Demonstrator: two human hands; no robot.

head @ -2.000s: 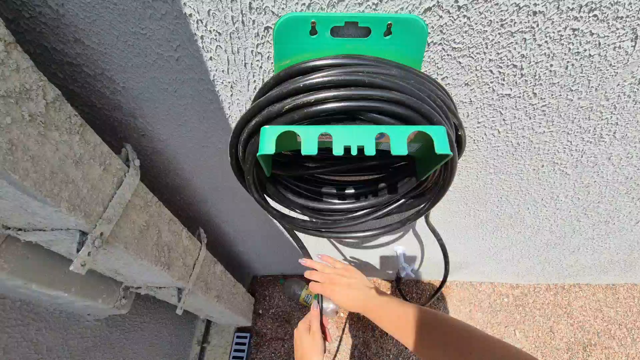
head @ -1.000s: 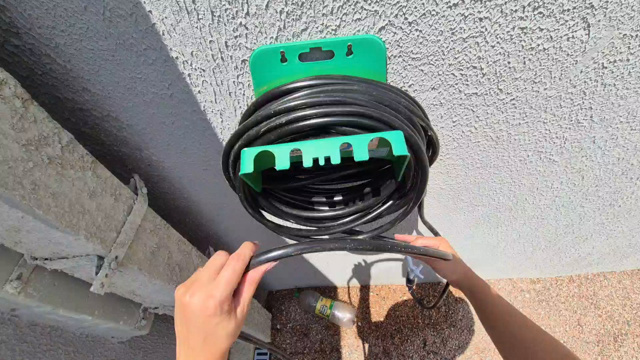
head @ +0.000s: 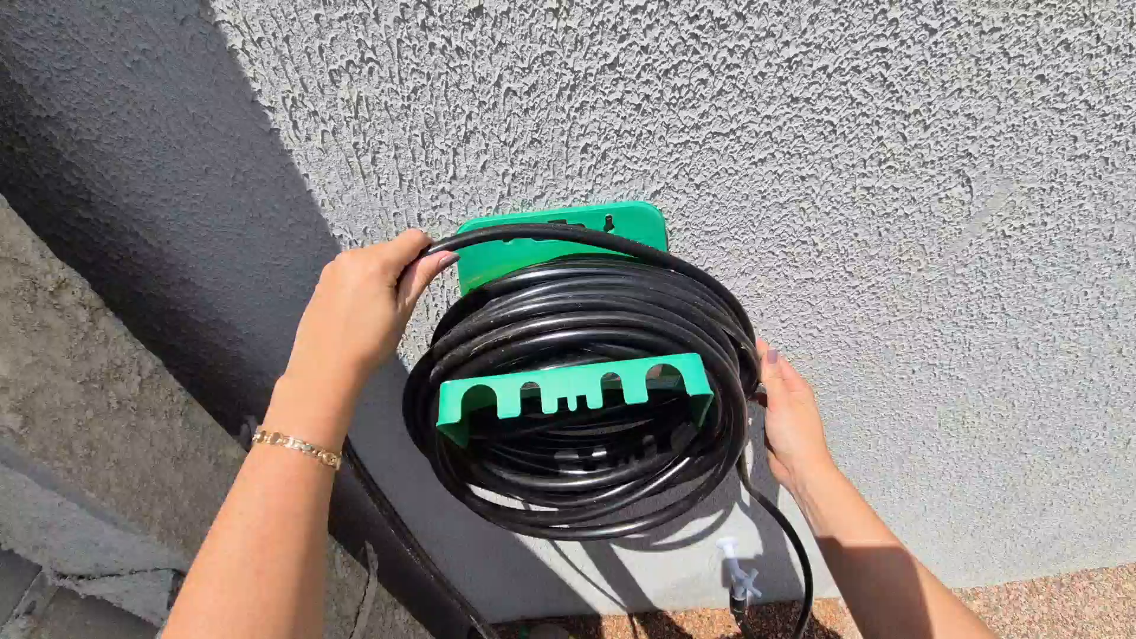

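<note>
A black garden hose (head: 586,311) hangs in a thick coil around a green plastic hose hanger (head: 577,383) on the wall. Its slotted front lip shows inside the coil, and its back plate rises above. My left hand (head: 364,293), with a gold bracelet on the wrist, pinches a strand of hose at the upper left, and that strand arches over the top of the coil. At the coil's right side, my right hand (head: 790,408) has its fingers at the outer strand, partly hidden behind it. A length of hose trails down from behind my left forearm.
The rough grey stucco wall (head: 932,266) fills the background. Concrete blocks (head: 98,382) stand along the left. A white tap (head: 738,572), with black hose at its lower end, sits low on the wall, above reddish gravel ground (head: 1056,603).
Both hands have risen from below the coil to its upper left and right side. The strand held under the coil one second ago now passes over its top.
</note>
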